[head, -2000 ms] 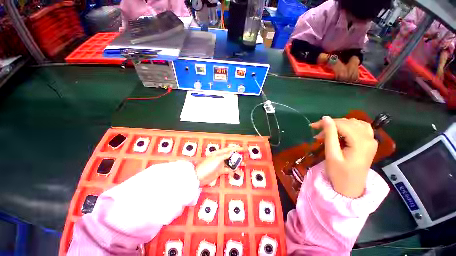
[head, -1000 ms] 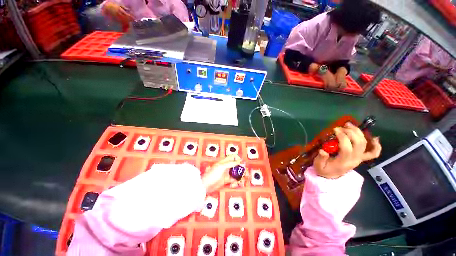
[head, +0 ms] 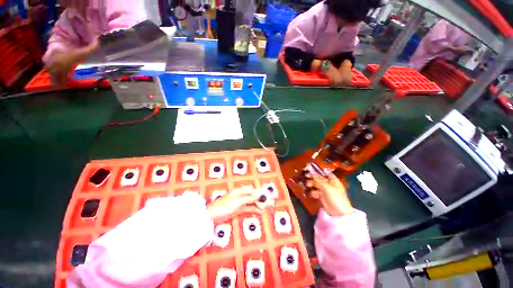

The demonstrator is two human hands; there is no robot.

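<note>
An orange-red blister tray [head: 121,211] holds rows of smartwatch bodies, most white with a black round centre [head: 252,227], with dark ones down the left column [head: 90,208]. My left hand [head: 239,202] is over the tray's right part, its fingertips closed on a watch body [head: 262,198] beside another one in a pocket. My right hand [head: 333,194] is at the lower end of the orange-brown toggle-clamp fixture [head: 351,140]. Its fingertips are on a small dark, shiny piece there; blur and the fingers hide whether they grip it.
A blue control box [head: 211,90] and grey box [head: 136,93] stand behind a white sheet [head: 207,126] with a pen. A thin cable [head: 273,116] lies left of the fixture, white scraps [head: 368,182] right. A monitor [head: 450,163] stands far right. Two people in pink work opposite.
My right hand has let go of the red clamp handle and moved down to the fixture's lower end. My left hand has lowered its watch body toward the tray. The view has shifted right.
</note>
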